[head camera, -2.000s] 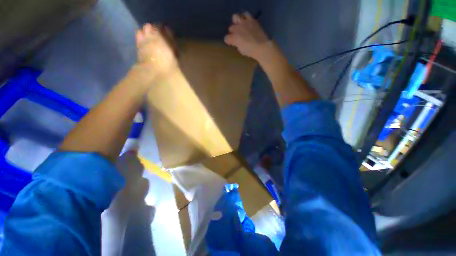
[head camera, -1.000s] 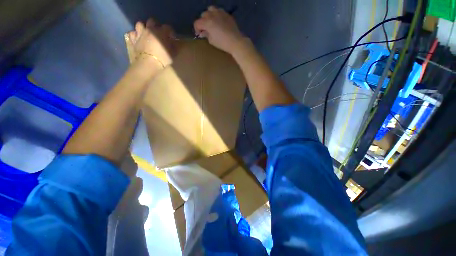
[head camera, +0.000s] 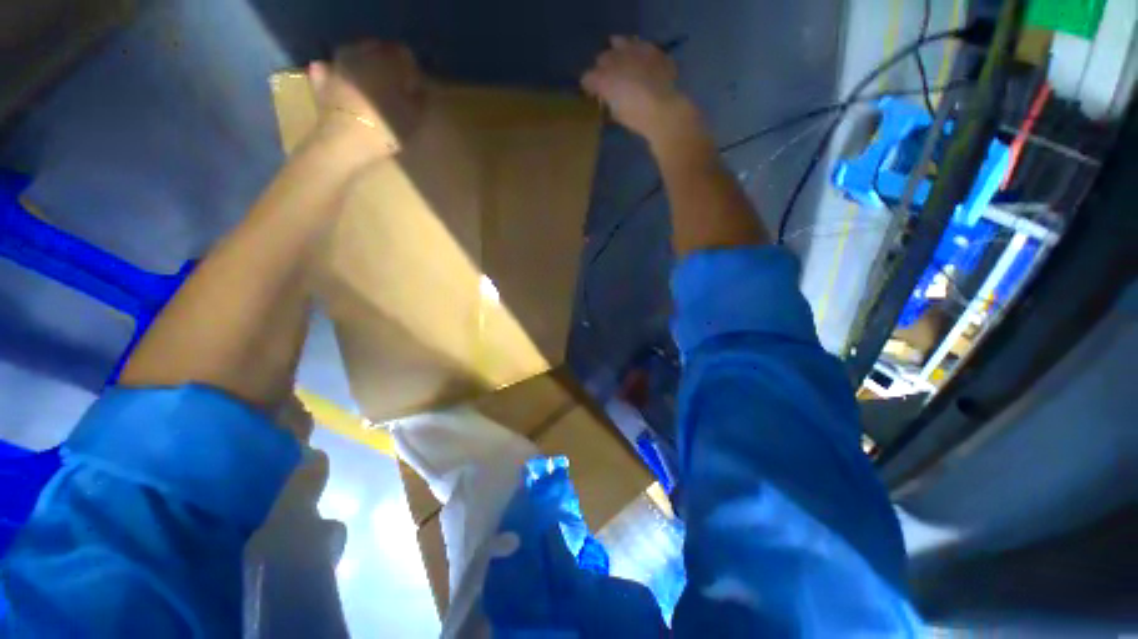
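A brown cardboard carton (head camera: 431, 268) stands on the floor in front of me, its tall panel or flap facing up, half in bright light and half in shadow. My left hand (head camera: 364, 94) is at its upper left edge, with the fingers partly in shadow around the cardboard. My right hand (head camera: 634, 82) is at the upper right corner, fingers bent; a thin dark object sticks out beyond it. Whether the right fingers grip the edge is unclear. A white sheet or bag (head camera: 456, 468) hangs over the carton's near edge.
A bright blue plastic stool (head camera: 77, 265) is at the left. Black cables (head camera: 749, 135) run across the right side. A lighter blue stool (head camera: 881, 156) and a white-framed rack (head camera: 967, 312) stand farther right. A yellow line (head camera: 343, 422) marks the grey floor.
My right hand has moved right along the carton's top, from near its middle to the right corner. My left hand remains at the upper left edge. The view has shifted slightly.
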